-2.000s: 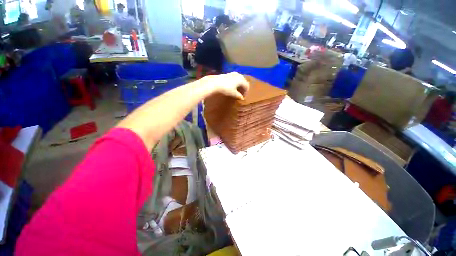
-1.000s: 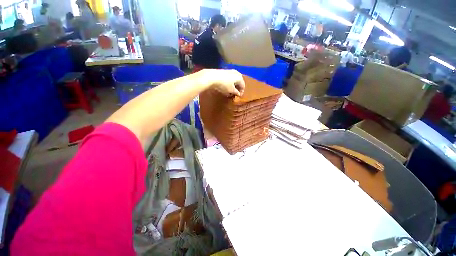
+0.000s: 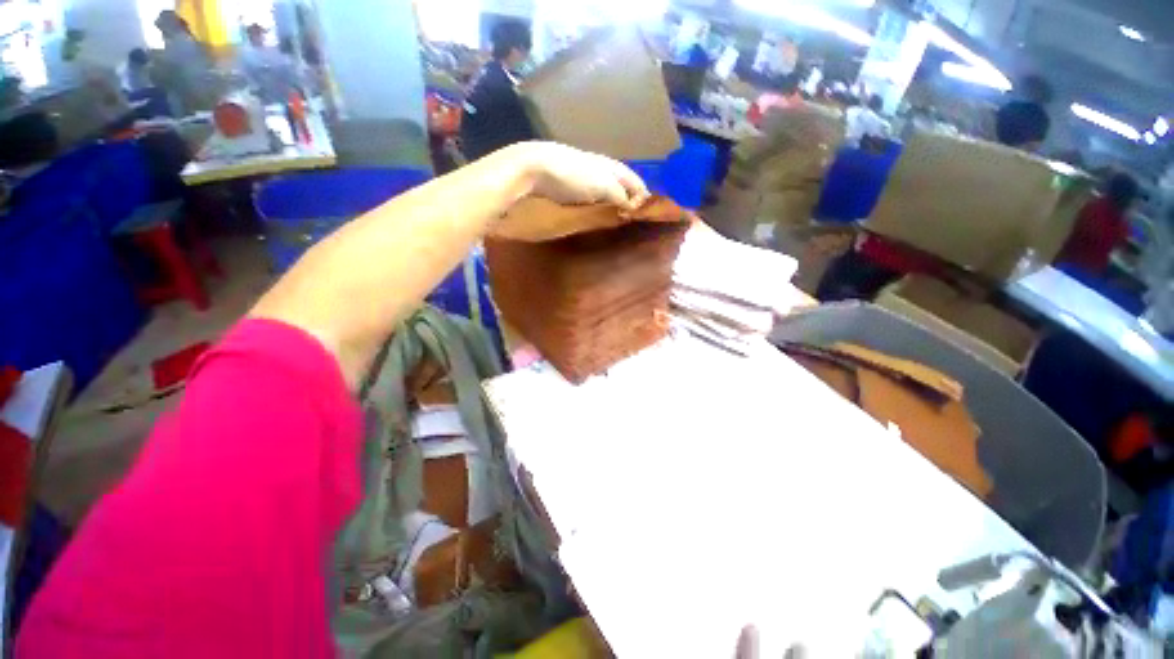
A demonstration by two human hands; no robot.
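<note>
My left hand (image 3: 590,180), bare with a pink sleeve, grips the near edge of the top brown panel (image 3: 554,222) between thumb and fingers. The panel's edge is lifted off the tall brown panel stack (image 3: 586,303) at the far end of the white table (image 3: 695,476). Beside the stack, to its right, lies a lower pile of white sheets (image 3: 736,277) with brown edges. A small pale blur at the bottom edge looks like fingertips of my right hand (image 3: 751,641); it is cut off and its grip cannot be seen.
A grey bin (image 3: 1058,444) with loose brown pieces (image 3: 921,425) stands right of the table. Grey-green cloth (image 3: 479,425) holding brown and white pieces hangs at the left. Blurred metal machine parts (image 3: 991,605) are at bottom right. Cardboard boxes, blue crates and a person in dark clothes are behind.
My left hand has raised the edge of the top panel from the stack, where it lay flat before. The view has shifted slightly, and the pale blur has appeared at the bottom edge.
</note>
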